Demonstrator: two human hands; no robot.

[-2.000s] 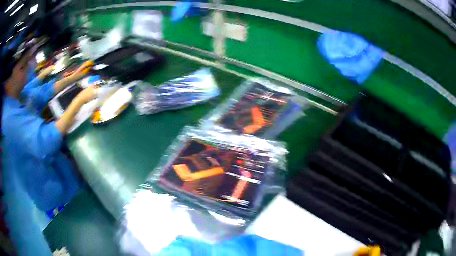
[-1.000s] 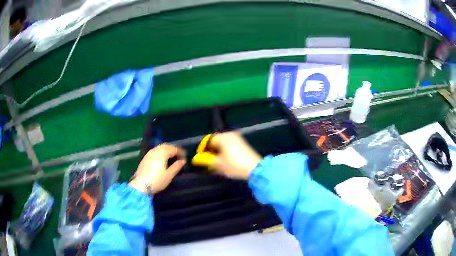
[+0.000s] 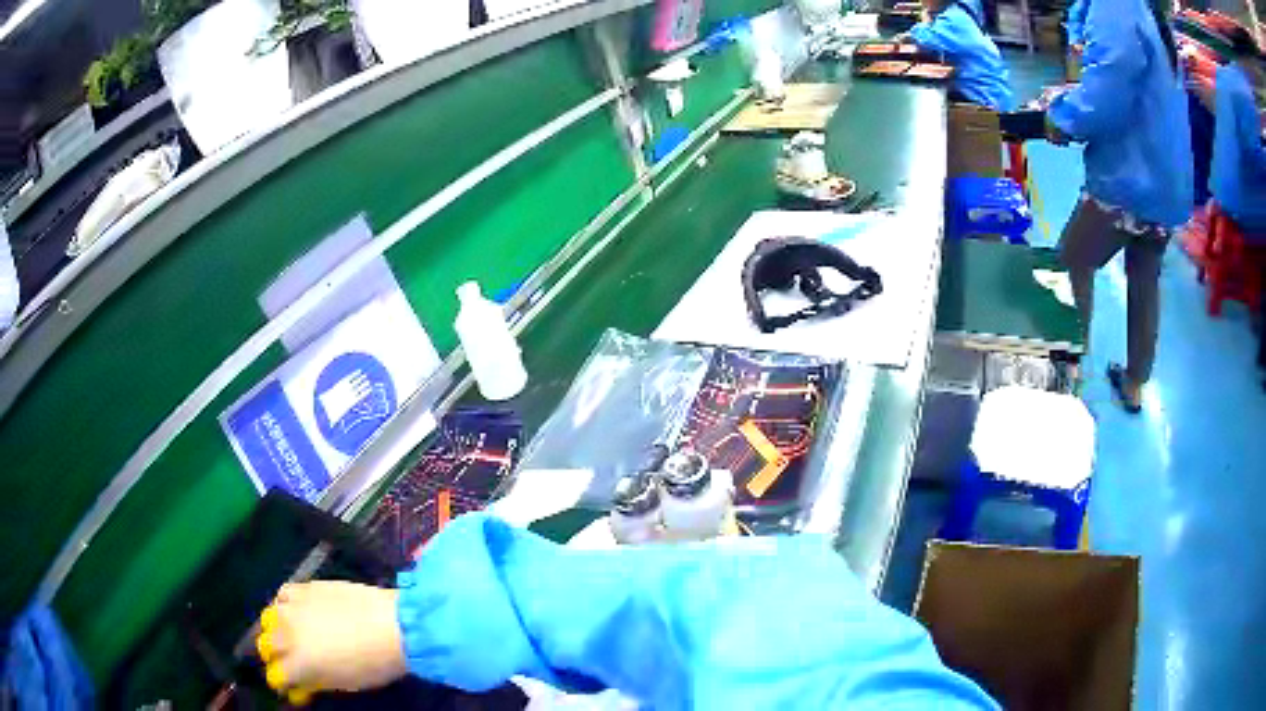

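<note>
My right hand (image 3: 333,640), with yellow finger cots on its fingertips, is low at the left of the view. It is over the black foam tray (image 3: 257,563), which is dark and cut off by the lower edge. The fingers point down and left, and I cannot tell whether they hold anything. My left hand is not in view. Printed black and orange film sheets (image 3: 451,479) lie behind the tray. A clear plastic pack of the same print (image 3: 757,431) lies to the right.
Two small bottles with metal-looking tops (image 3: 690,497) stand in front of the pack. A white squeeze bottle (image 3: 490,347) is by the back panel. A black strap-like object (image 3: 805,285) lies on a white sheet (image 3: 694,313). An open cardboard box (image 3: 1027,625), stool (image 3: 1030,452) and people are at right.
The view has swung to the right. My left hand has gone out of the picture. My right hand, previously near the tray's middle, now shows at the lower left, still over the tray.
</note>
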